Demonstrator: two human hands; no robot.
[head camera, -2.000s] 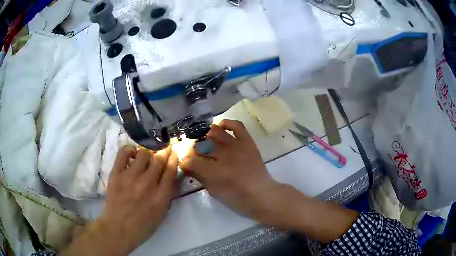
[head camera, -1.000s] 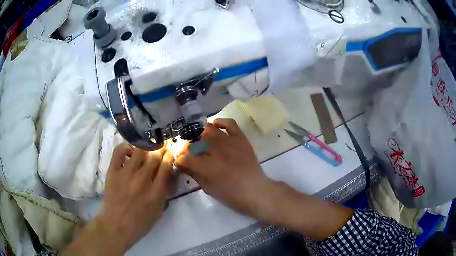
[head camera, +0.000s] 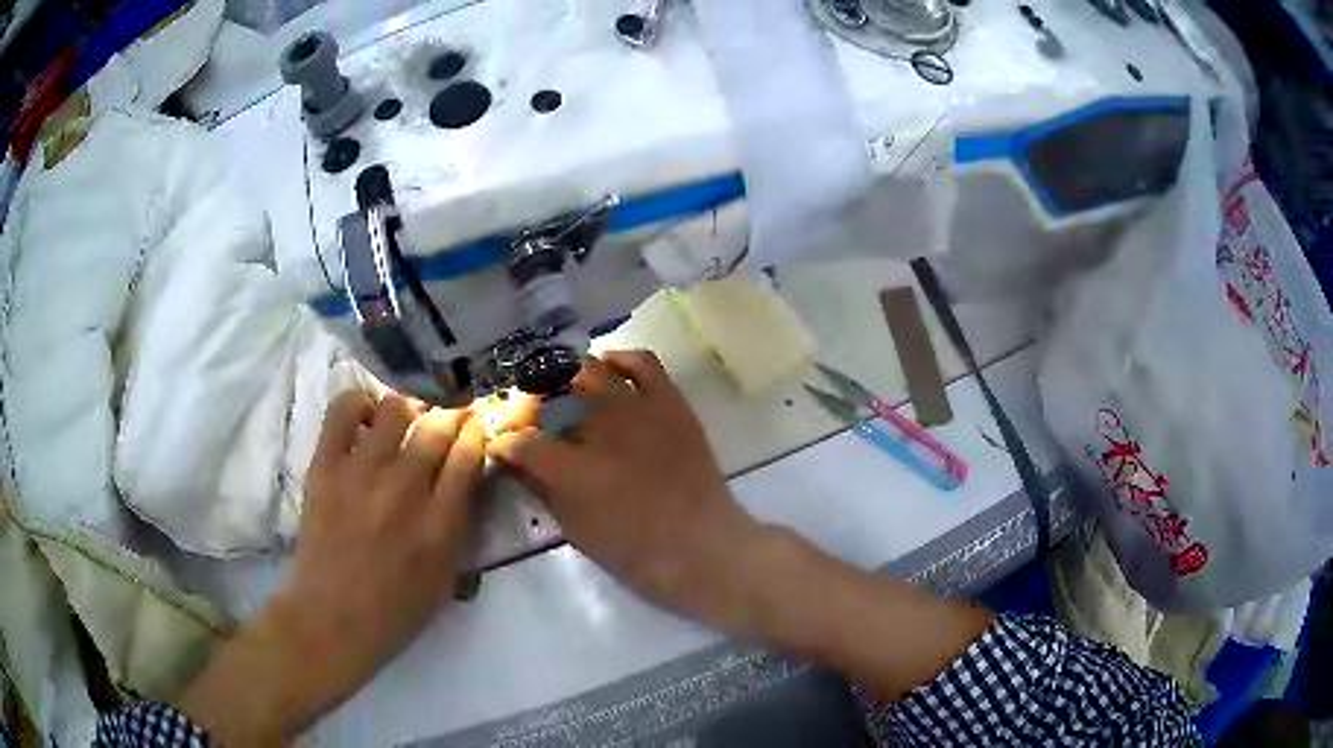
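Observation:
The white padded garment (head camera: 205, 395) bulges over the table at the left and runs to the lit needle area of the sewing machine (head camera: 483, 146). My left hand (head camera: 380, 512) lies left of and in front of the needle, fingertips pressed on the cloth under the lamp. My right hand (head camera: 629, 475) lies just right of the needle, fingers bent, fingertips close to my left ones, a small grey block (head camera: 560, 415) beside its fingers. The presser foot and the cloth edge are mostly hidden by glare and my fingers.
Snips with blue and pink handles (head camera: 914, 446) lie right of the needle, beside a brown strip (head camera: 915, 355) and a pale yellow pad (head camera: 746, 336). A black strap (head camera: 987, 380) crosses the table. A white plastic bag with red writing (head camera: 1170, 439) hangs at the right.
The view has shifted, so the machine's right part, snips and bag sit further left. Both hands stay at the needle with little change. A small dark round spot now shows below my left hand.

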